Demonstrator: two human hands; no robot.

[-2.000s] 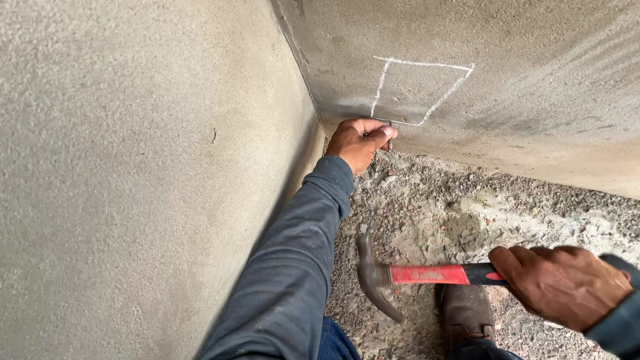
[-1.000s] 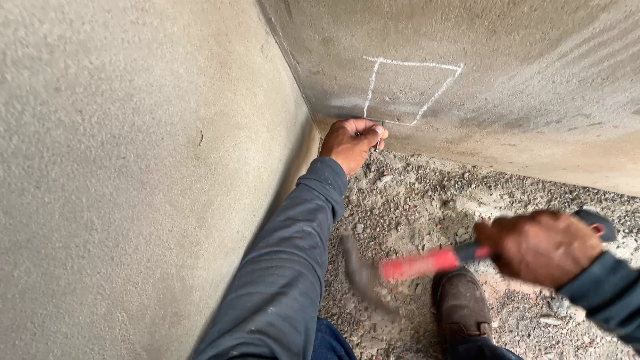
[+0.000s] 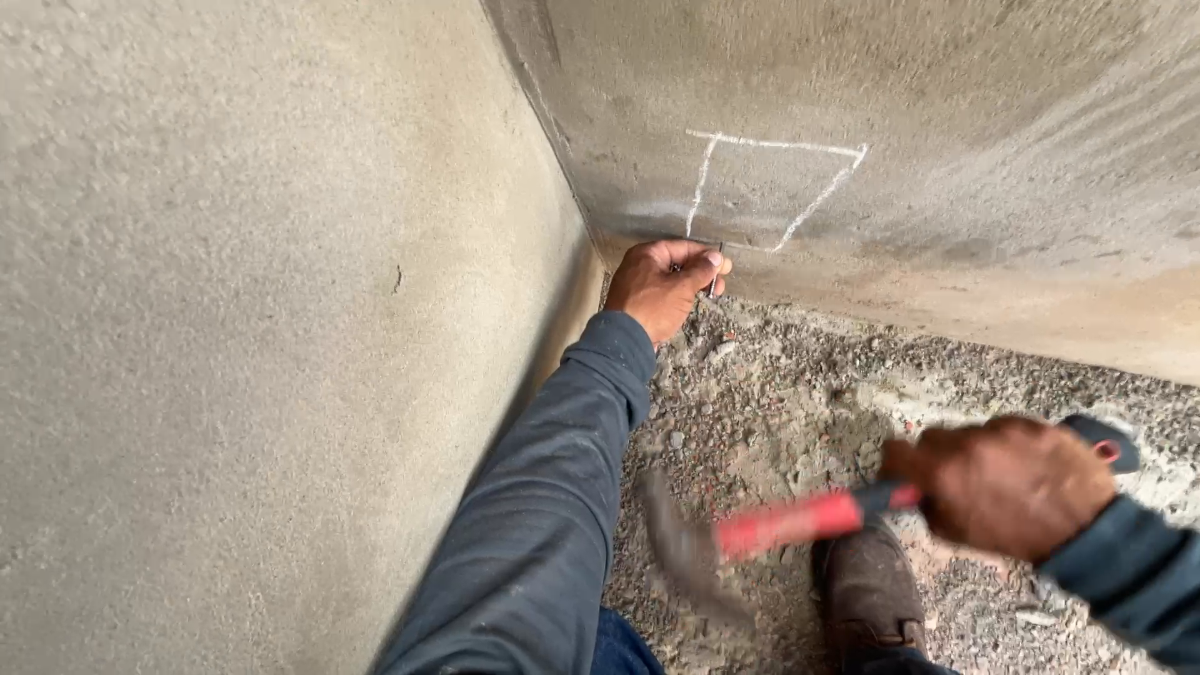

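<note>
My left hand (image 3: 667, 284) pinches a thin metal nail (image 3: 717, 270) between thumb and fingers, at the lower line of a four-sided chalk outline (image 3: 789, 145) on the wall. The nail's upper end meets the wall near that line. My right hand (image 3: 1012, 487) is closed around the black grip of a claw hammer (image 3: 787, 525) with a red section on its handle. The hammer is blurred; its head hangs over the gravel, below the nail and apart from it.
A plastered wall (image 3: 281, 328) rises close on the left and meets the marked wall (image 3: 984, 234) in a corner. Below lies rough gravel ground (image 3: 750, 403) with stones and mortar bits. My brown boot (image 3: 872, 581) stands on it under the hammer.
My right hand and the hammer have shifted, and the hammer handle tilts more than two seconds ago. My left hand stays at the lower chalk line with the nail.
</note>
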